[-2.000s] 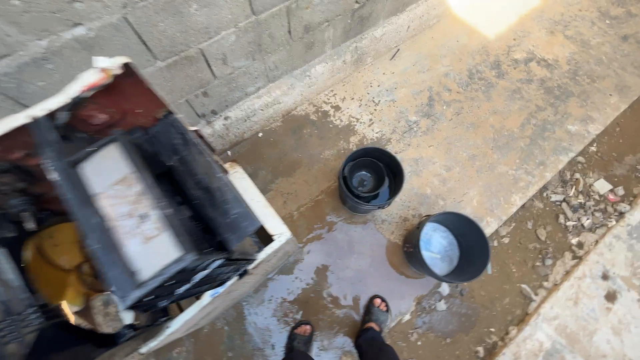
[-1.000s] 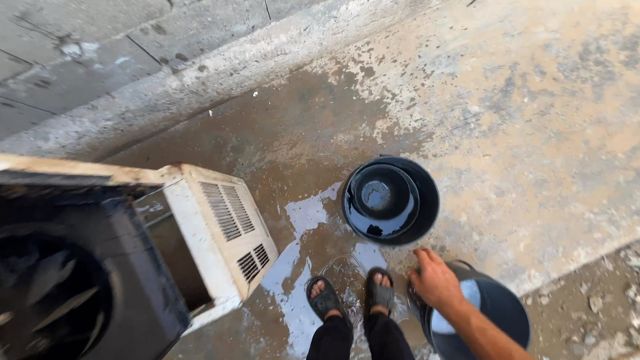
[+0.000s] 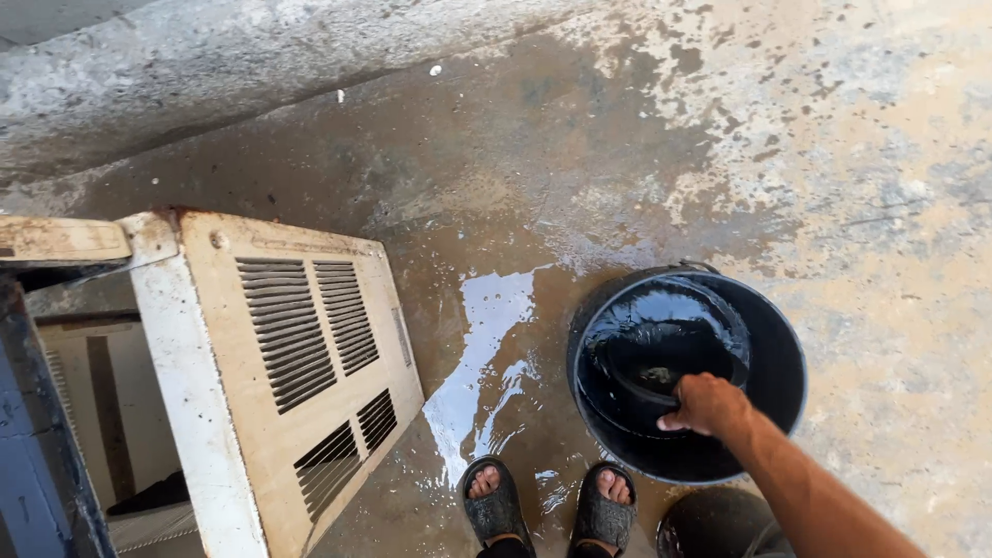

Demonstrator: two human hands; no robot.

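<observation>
My right hand (image 3: 704, 407) grips the rim of a small black container (image 3: 663, 372), which is tilted and partly under the water inside a large black bucket (image 3: 779, 349). The thumb is outside its rim; the other fingers are partly hidden. Below the large bucket, a second dark bucket (image 3: 717, 523) shows in part behind my forearm. My left hand is not in the frame.
An opened metal appliance housing with a louvered, rusty panel (image 3: 287, 341) stands at the left. A concrete ledge (image 3: 256, 70) runs along the upper left. Puddles (image 3: 484, 333) cover the concrete floor near my sandaled feet (image 3: 496, 496).
My right hand has moved from over the second bucket to the small container and taken hold of its rim. The container has gone from floating level to tilted. The view is closer to the large bucket.
</observation>
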